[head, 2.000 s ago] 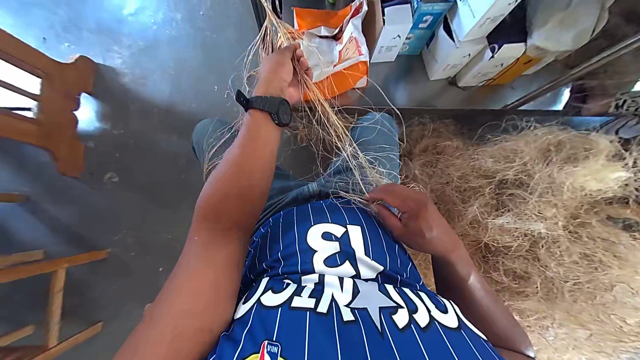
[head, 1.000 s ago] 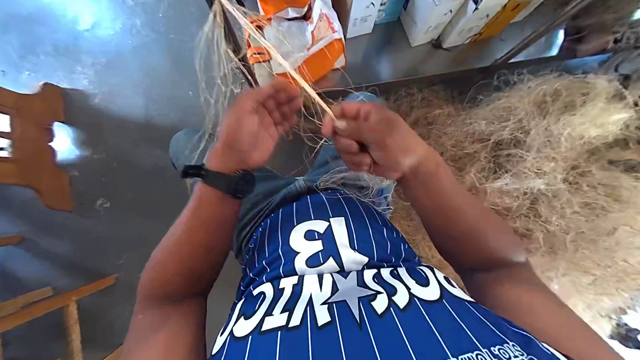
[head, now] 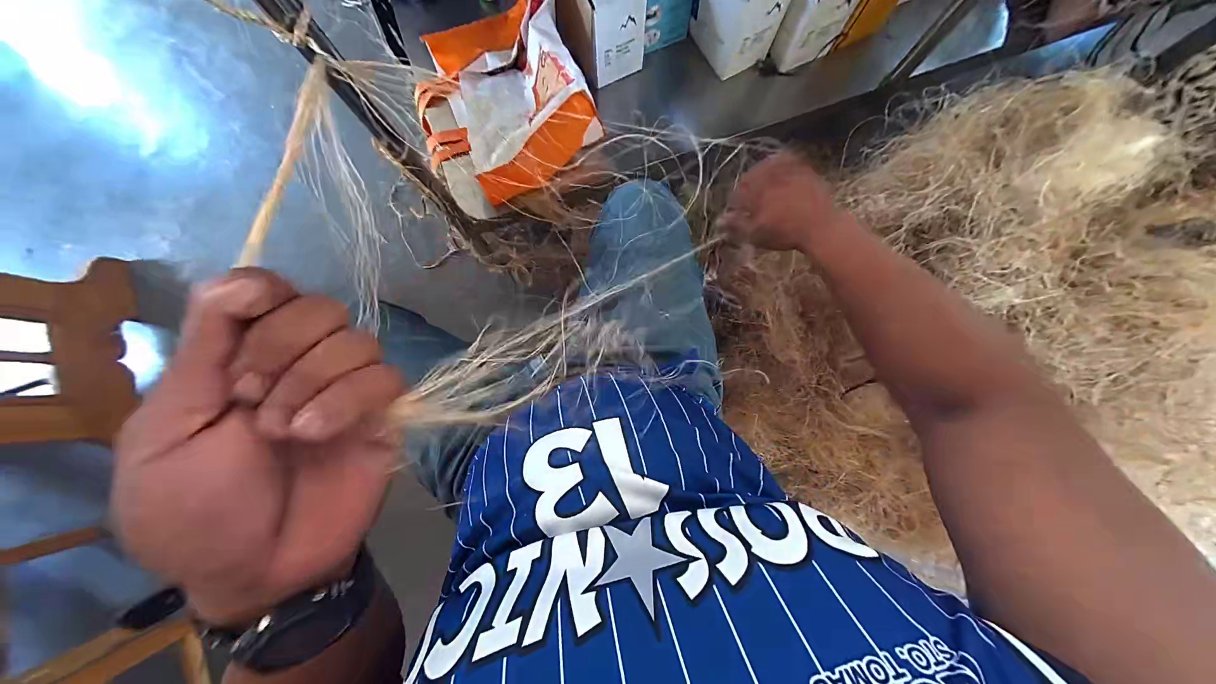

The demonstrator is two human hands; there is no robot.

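Note:
My left hand (head: 275, 408), with a dark watch (head: 304, 622) at its wrist, is closed around a bundle of pale plant fibers (head: 280, 180). The bundle runs from the top of the fist up to a dark bar (head: 399, 157), and its loose tail spreads from the fist's other side across my lap. My right hand (head: 774, 201), blurred, is out over my knee beside the big fiber heap. Thin strands cross near its fingers; whether it grips any cannot be told.
A large heap of tangled fibers (head: 1073, 285) lies on the right. An orange and white bag (head: 518, 114) sits ahead, with white cartons (head: 617, 43) on a dark shelf (head: 684, 95) beyond. Parts of wooden chairs (head: 81, 351) stand at the left.
My hands, close together a second ago, are now far apart. My left hand has moved left and looks nearer the camera, closed on the fibers; my right hand has moved out to the right.

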